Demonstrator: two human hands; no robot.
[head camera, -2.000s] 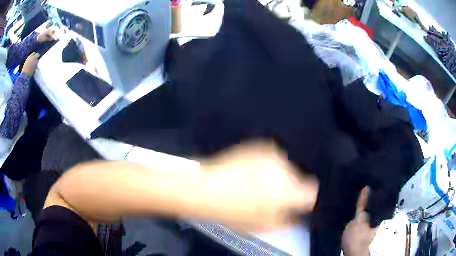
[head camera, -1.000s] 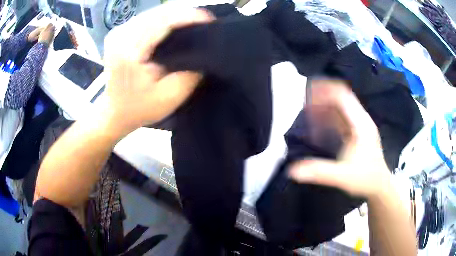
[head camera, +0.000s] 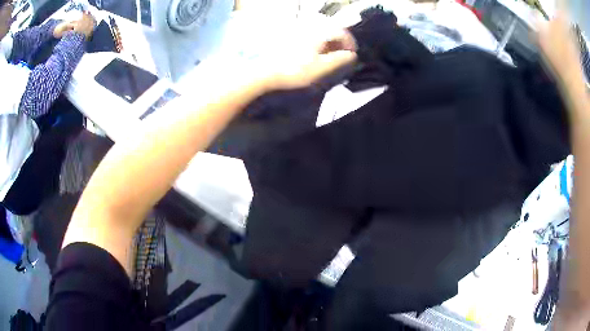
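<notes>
A large black garment (head camera: 414, 155) lies spread over the white table and hangs over its front edge. My left hand (head camera: 317, 61) is at the garment's upper left part, fingers curled at the dark cloth; blur hides whether it grips. My right hand (head camera: 556, 39) is at the upper right, blurred and partly cut off by the picture's top edge, beside the garment's right end. Whether it holds cloth cannot be told.
A white machine head with a round vent (head camera: 189, 10) is at the upper left. Black-handled scissors (head camera: 550, 288) and a slim brown tool (head camera: 535, 270) lie at the right. Clear plastic (head camera: 440, 26) is behind the garment. Another person's hands (head camera: 76, 26) are at the far left.
My left hand has moved right and up, towards the back of the table. My right hand has moved up to the far right. The black garment is now spread wider to the right.
</notes>
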